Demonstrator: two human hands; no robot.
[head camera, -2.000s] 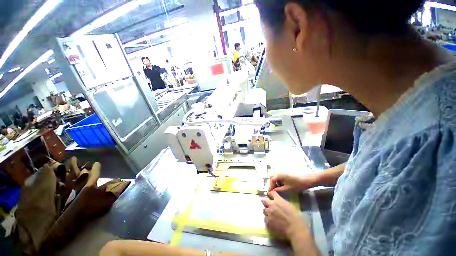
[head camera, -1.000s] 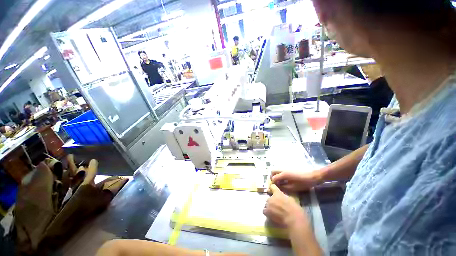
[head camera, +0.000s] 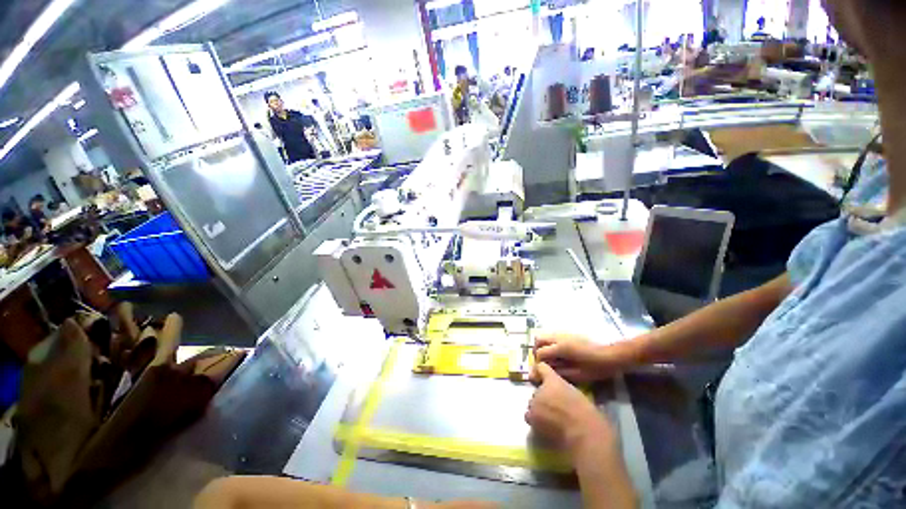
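The yellow clamp template (head camera: 467, 362), a flat frame with rectangular openings, lies under the white pattern sewing machine head (head camera: 385, 282). Another person's two hands meet at its right end, fingertips pinched together; whether they hold something small cannot be told. Yellow tape strips (head camera: 427, 444) lie across the pale machine bed (head camera: 437, 408). A bare forearm with a thin band at the wrist crosses the bottom edge, probably my left; its hand is cut off by the edge. My right hand does not show.
A person in a light blue top (head camera: 795, 368) leans in at right. A control panel (head camera: 685, 254) stands right of the machine. Brown bag pieces (head camera: 75, 398) are heaped at left beside a shiny side table (head camera: 248, 408). A blue bin (head camera: 159, 249) and grey cabinet (head camera: 228, 189) stand behind.
The other person's head and body have moved right, uncovering the control panel and the background. Their hands stay at the template's right end. The forearm at the bottom is almost unchanged.
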